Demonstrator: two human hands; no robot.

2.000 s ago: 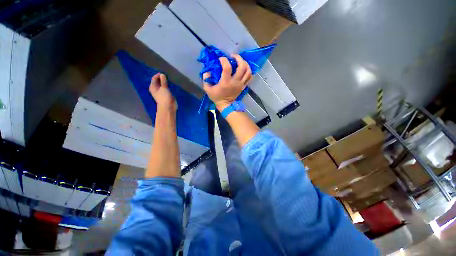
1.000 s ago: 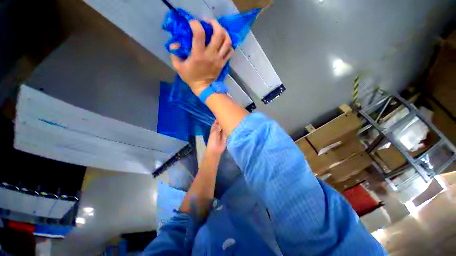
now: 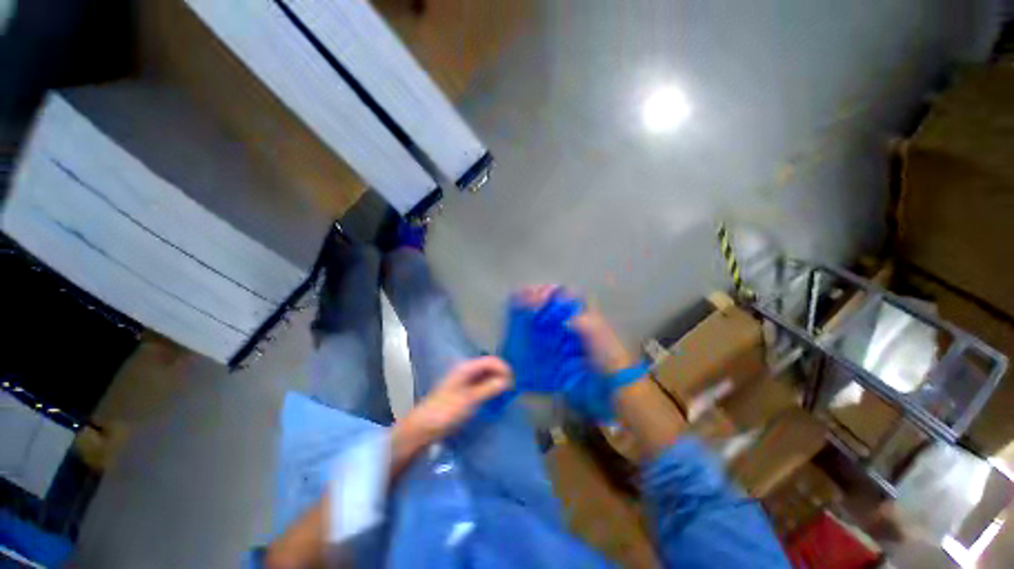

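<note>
A crumpled bundle of blue protective film [image 3: 545,347] is in front of my body, right of my legs. My right hand [image 3: 567,317] is closed around it, partly covered by the film. My left hand [image 3: 473,389] has its fingers pinched together at the film's lower left edge; blur makes its grip there hard to see, but film hangs just below the fingers. Metal housings stand upright at the upper left: a wide white-edged group [image 3: 145,222] and two narrow ones [image 3: 384,89] with dark ends. No blue film shows on their visible faces.
Brown cartons [image 3: 723,345] and a metal trolley [image 3: 890,345] stand at the right. A red item [image 3: 834,541] is at the lower right. Cardboard [image 3: 239,89] lies between the housings. More housings [image 3: 31,445] are at the left edge. My legs are beside the housing ends.
The film has come away from the housings and is bunched up. Both hands have moved back toward my body, and the view has shifted to the right.
</note>
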